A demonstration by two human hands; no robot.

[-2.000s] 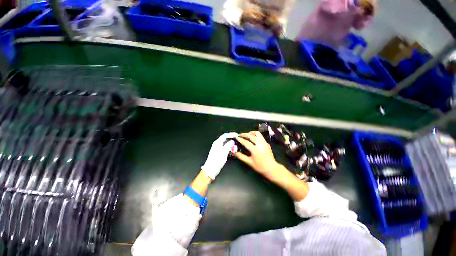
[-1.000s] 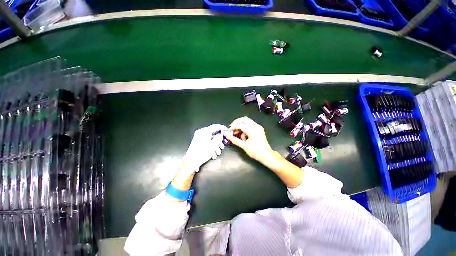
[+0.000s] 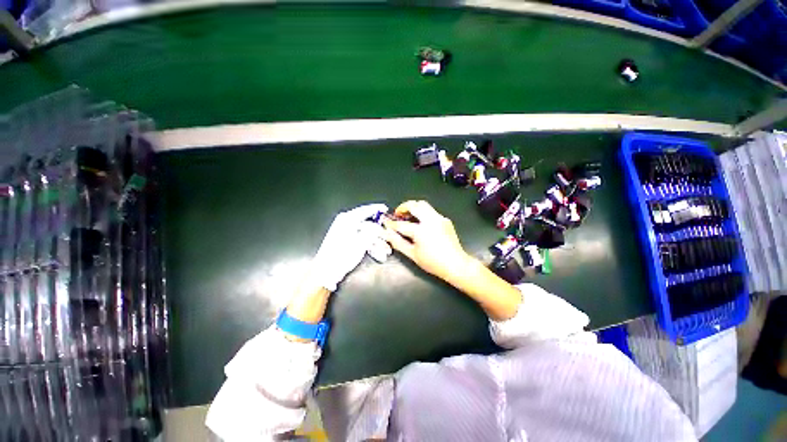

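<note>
My left hand [image 3: 352, 248], in a white glove with a blue band at the wrist, and my bare right hand [image 3: 427, 239] meet above the middle of the bench. Between their fingertips they hold a small dark unit [image 3: 388, 218], mostly hidden by the fingers. A loose pile of wired sub-assemblies [image 3: 509, 205], black blocks with red and white leads, lies on the bench right of my hands.
The dark green bench [image 3: 250, 207] is edged by a pale rail [image 3: 345, 130]. Beyond it, the green conveyor belt [image 3: 259, 69] carries small units [image 3: 431, 62]. Clear blister trays [image 3: 78, 285] stand stacked at left. A blue basket [image 3: 649, 229] of black parts and pale ribbed sheets [image 3: 759, 216] are at right.
The view has tilted down since the earliest frame. The belt units have shifted left. My hands stay together at the small unit, with fingers slightly moved.
</note>
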